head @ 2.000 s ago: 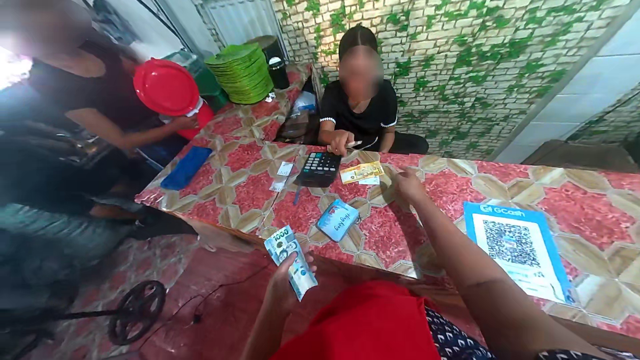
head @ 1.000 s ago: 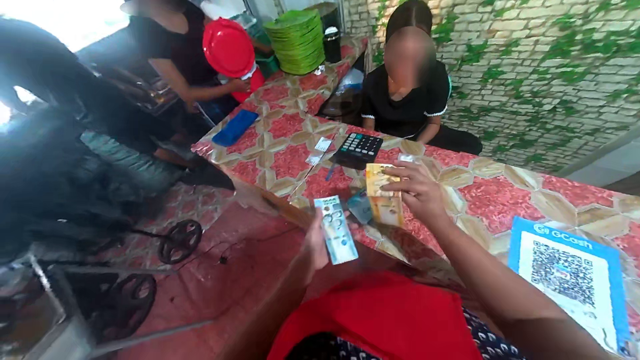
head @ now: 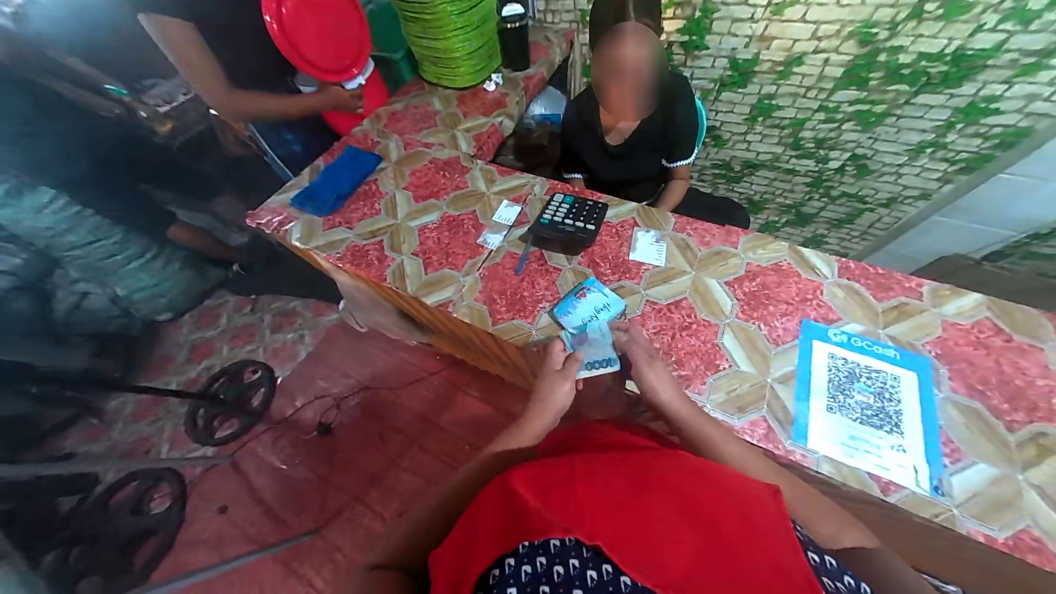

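Light-blue banknotes point(head: 596, 353) are between my two hands, low over the near edge of the counter. My left hand point(head: 558, 381) grips their left side, and my right hand point(head: 639, 356) holds their right side. Just beyond them lies a blue printed pouch point(head: 587, 305), partly covered by the notes. A black calculator point(head: 569, 219) rests farther back, with a thin blue pen-like item point(head: 523, 257) beside it. Small paper slips point(head: 506, 213) lie left of the calculator, and another slip point(head: 648, 247) lies to its right. No yellow banknote can be made out now.
The patterned counter point(head: 685, 330) runs across in front of me. A payment-code sign point(head: 870, 408) lies right, a folded blue cloth point(head: 336, 180) left. A person in black sits across; another holds a red lid point(head: 318, 37) near stacked green woven plates point(head: 450, 41). Spoked wheels point(head: 229, 402) stand lower left.
My right hand first reached over the counter by a yellow banknote, then lifted it. Now both hands have come together at the blue notes. The view has shifted.
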